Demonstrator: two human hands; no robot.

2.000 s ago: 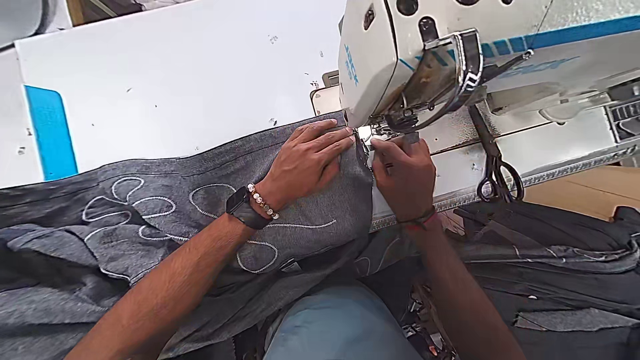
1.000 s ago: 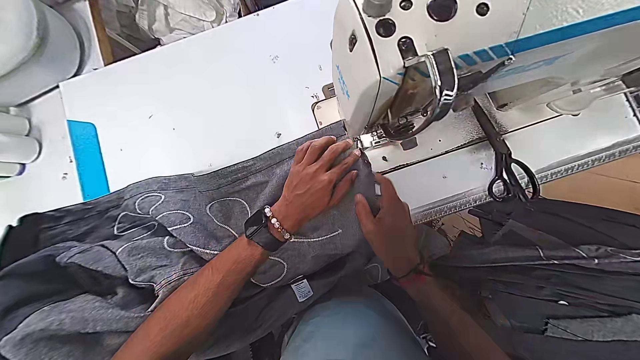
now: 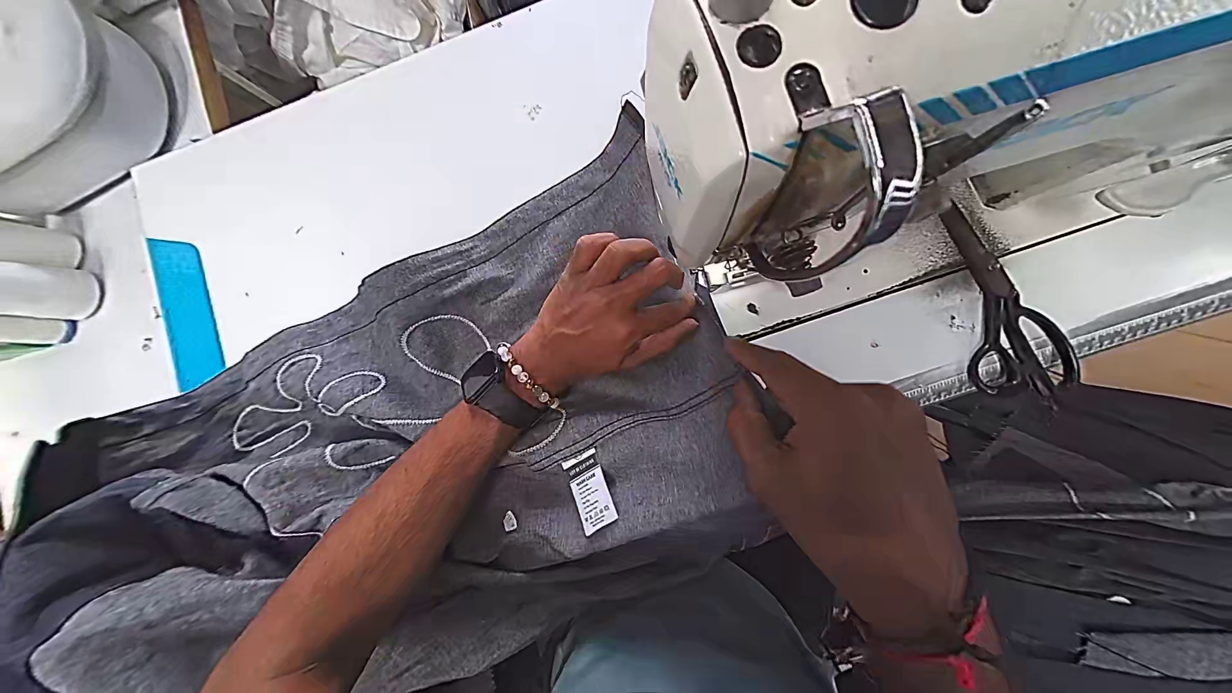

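A dark grey denim garment (image 3: pixel 664 423) with white looped stitching and a sewn-in label (image 3: pixel 590 493) lies over the machine bed, its far corner reaching past the sewing machine head (image 3: pixel 731 125). My left hand (image 3: pixel 616 313), wearing a watch and a beaded bracelet, rests flat on the cloth with bent fingers, just left of the needle area (image 3: pixel 712 276). My right hand (image 3: pixel 837 462) pinches the garment's right edge between thumb and fingers, nearer to my body. The needle tip itself is hidden.
Black-handled scissors (image 3: pixel 1006 327) lie on the bed at the right, beside a measuring tape (image 3: pixel 1136 322) along the table edge. Dark fabric (image 3: pixel 1078 481) is heaped at lower right. White thread cones (image 3: pixel 43 279) and white cloth (image 3: pixel 356 38) are at upper left.
The garment has shifted so its far corner shows beyond the machine head. My right hand has moved from beside the needle down along the cloth edge toward me.
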